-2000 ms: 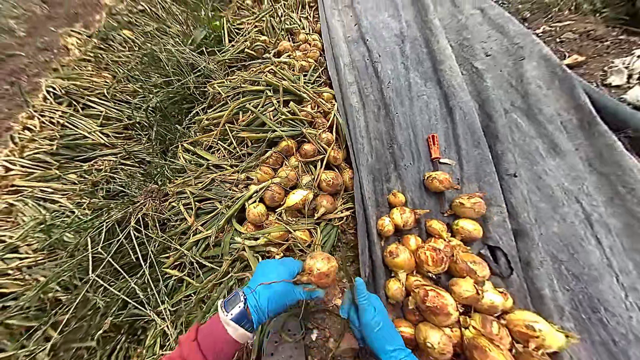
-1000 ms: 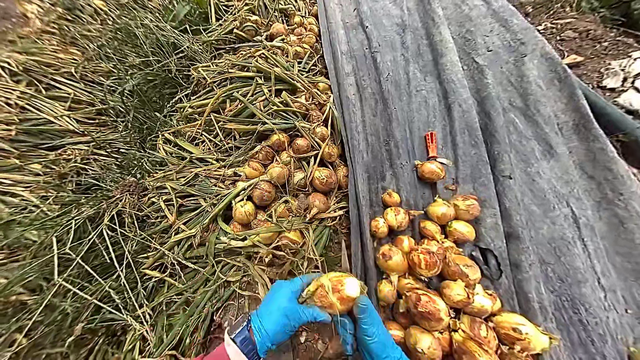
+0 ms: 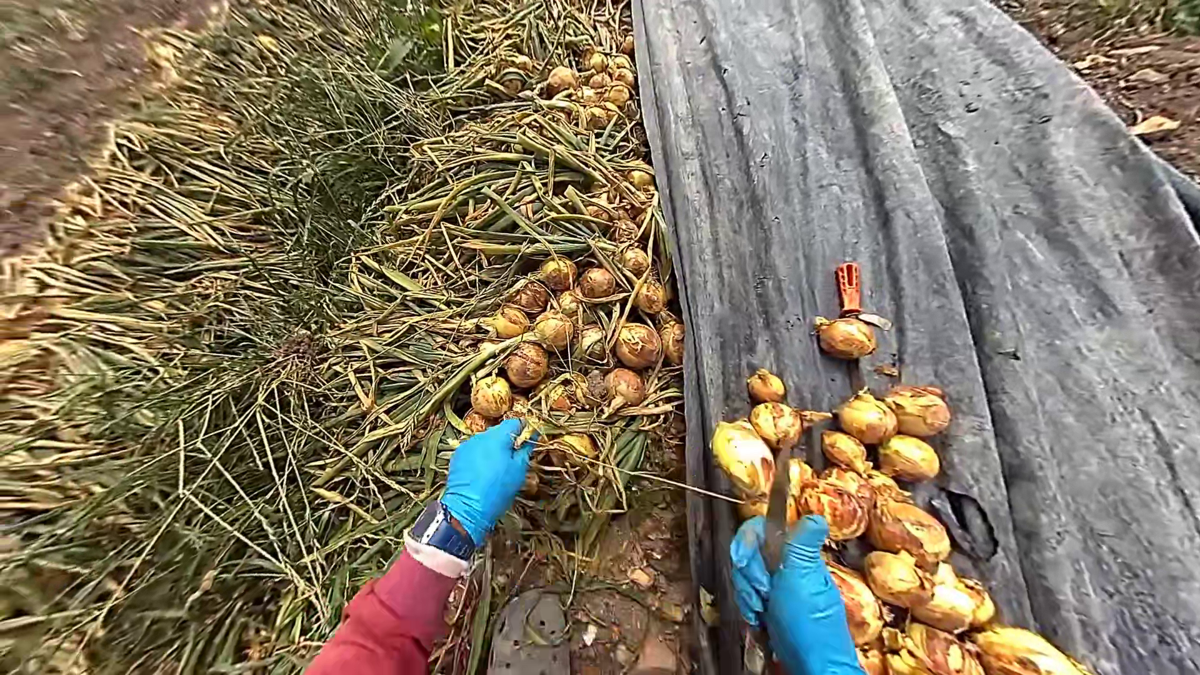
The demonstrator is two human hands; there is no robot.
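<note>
My left hand, in a blue glove with a watch at the wrist, reaches to the near edge of the onions lying among dry tops; its fingertips touch the stems there, and whether they grip any is unclear. My right hand, also blue-gloved, holds a knife with its dark blade pointing up and away, beside the pile of cleaned yellow onions on the grey fabric sheet. One onion sits apart, touching a tool with an orange handle.
Long fallen onion leaves and grass cover the ground at left. More onions lie farther up the row. A dark loop rests right of the pile. Below my left hand is a shoe tip on soil.
The onion held between my hands a second ago has left them; a yellow onion now lies at the pile's left edge. My left hand has moved forward to the row, and my hands are apart.
</note>
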